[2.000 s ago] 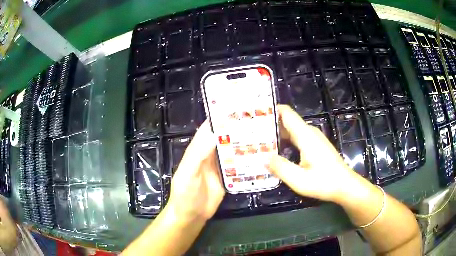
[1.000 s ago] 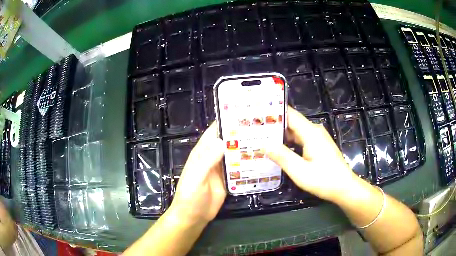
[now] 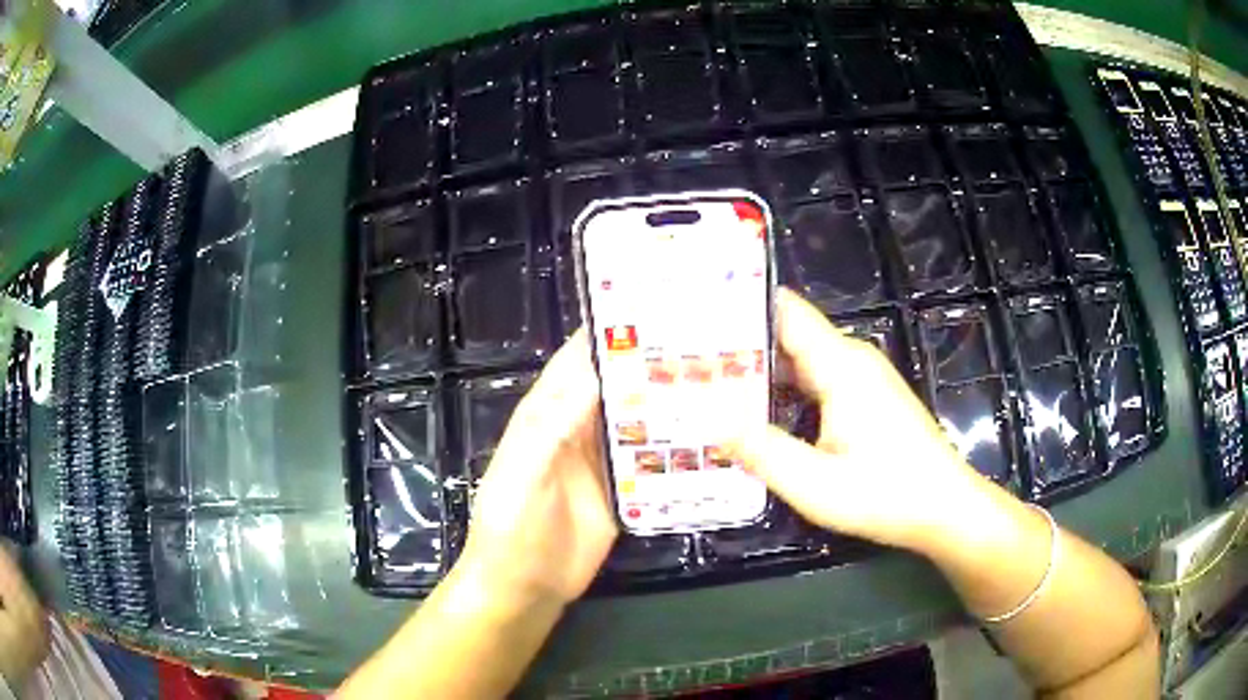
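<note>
A smartphone (image 3: 680, 358) with a pale rim is upright in front of me. Its white screen shows rows of small red pictures. My left hand (image 3: 545, 479) holds it along its left edge. My right hand (image 3: 862, 435) is at its right edge, with the thumb over the lower right of the screen and the other fingers partly hidden behind the phone. Both hands are bare, and a thin band is on the right wrist. A large glossy black blister tray (image 3: 500, 287) with rows of pockets lies below the phone and hands.
Clear blister trays (image 3: 219, 424) and stacked ribbed black parts (image 3: 117, 424) are on the left. A tray of keypad parts (image 3: 1198, 246) is at the far right. A grey post (image 3: 130, 89) stands upper left by the green belt (image 3: 294, 62). Part of another person (image 3: 21, 629) shows lower left.
The phone has shifted slightly left and up since one second ago. The pictures on its screen have changed position. Both hands keep nearly the same place.
</note>
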